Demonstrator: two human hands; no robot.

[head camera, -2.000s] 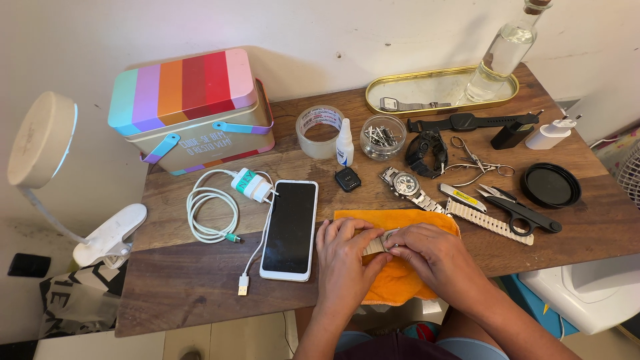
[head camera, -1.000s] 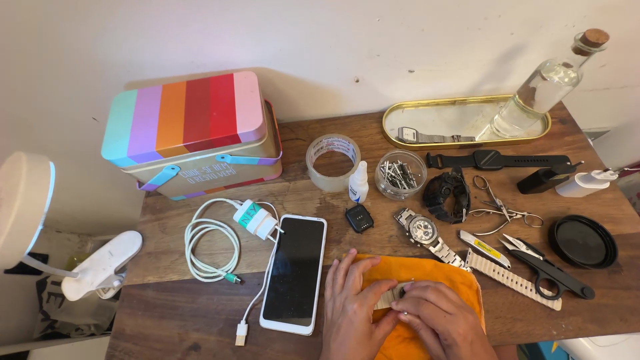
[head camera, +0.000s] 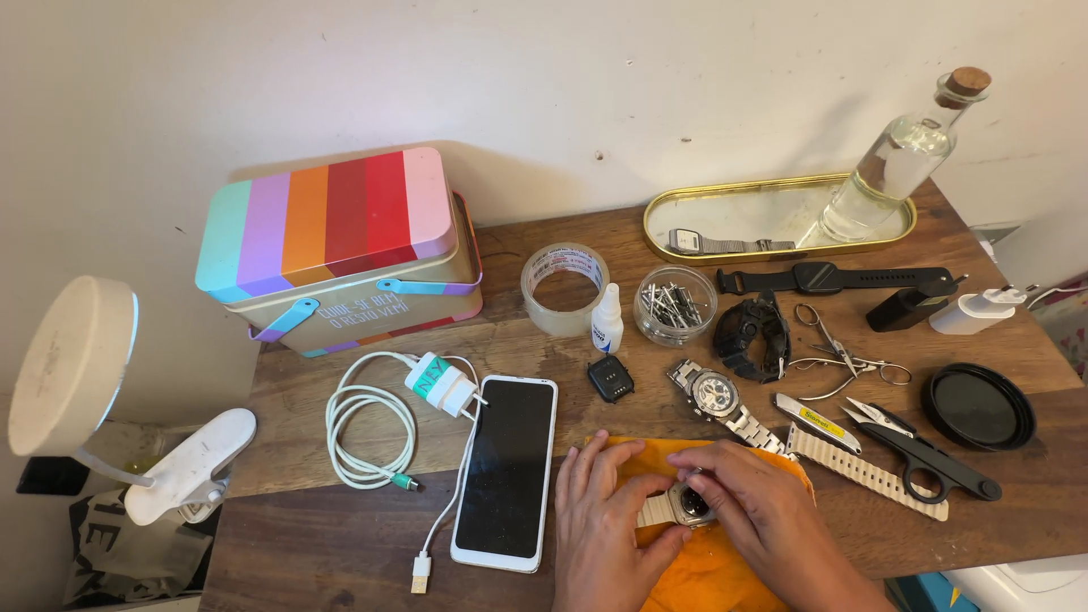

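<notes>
On an orange cloth (head camera: 722, 578) at the table's front edge, both hands hold a smartwatch (head camera: 690, 503) with a light-coloured band. My left hand (head camera: 608, 518) pinches the band and the left side of the case between thumb and fingers. At the case's right side are the thumb and fingertips of my right hand (head camera: 756, 518), which partly hide it. A steel chronograph wristwatch (head camera: 716, 396) lies just behind the cloth. To its right are a yellow-labelled pocket knife (head camera: 818, 422), a light link watch band (head camera: 875, 478) and black-handled thread snips (head camera: 926, 463).
A white phone (head camera: 507, 472), a coiled cable (head camera: 371, 433) and a striped tin box (head camera: 340, 246) are at left. Behind stand a tape roll (head camera: 565, 289), a small dropper bottle (head camera: 607, 319), a jar of metal pins (head camera: 676, 306) and a corked glass bottle (head camera: 892, 174) on a gold-rimmed tray (head camera: 659, 238).
The view has shifted. Both hands stay at the watch over the orange cloth; the fingers have spread somewhat, and more of the watch's dark face shows.
</notes>
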